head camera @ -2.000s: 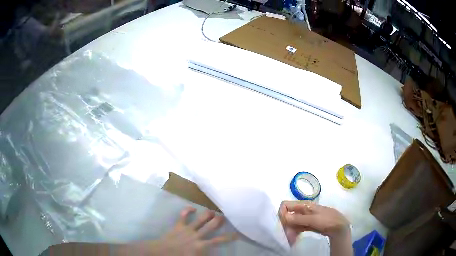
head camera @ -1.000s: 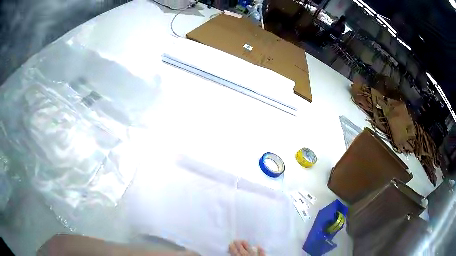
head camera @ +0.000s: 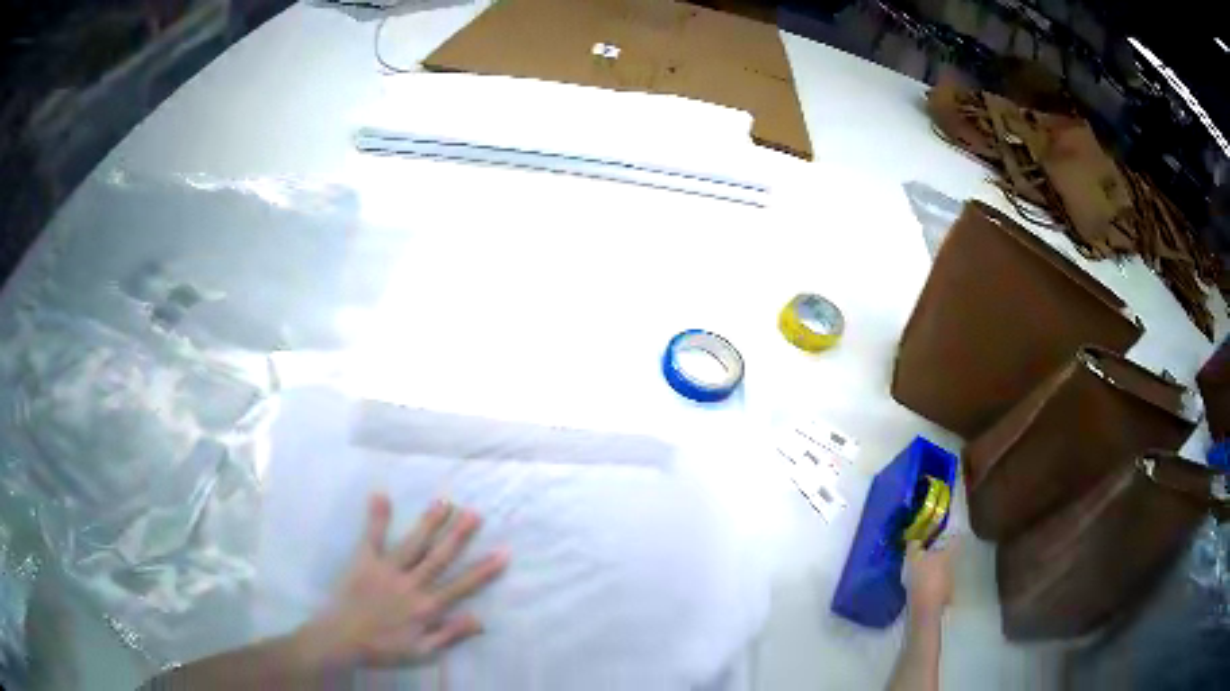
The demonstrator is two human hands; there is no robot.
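White tissue paper (head camera: 580, 540) lies folded over at the front of the table, and what is under it is hidden. My left hand (head camera: 412, 587) rests flat on it with fingers spread, holding nothing. The blue tape dispenser (head camera: 870, 554) with a yellow roll stands to the right of the tissue. My right hand (head camera: 928, 574) is at the dispenser's right side, its fingertips by the yellow roll. The hand is small and blurred, so I cannot tell if it grips the tape.
Clear poly bags (head camera: 149, 473) lie at left. A blue tape roll (head camera: 703, 366), a yellow tape roll (head camera: 811, 323) and barcode stickers (head camera: 815, 466) lie beyond the dispenser. Brown bags (head camera: 991, 324) stand at right. Cardboard (head camera: 648, 47) lies at the far side, brown straps (head camera: 1066, 169) at far right.
The brown piece seen earlier is now covered by the tissue. My left hand has come onto the tissue. My right hand has moved from the tissue's front edge to the dispenser. The view has shifted.
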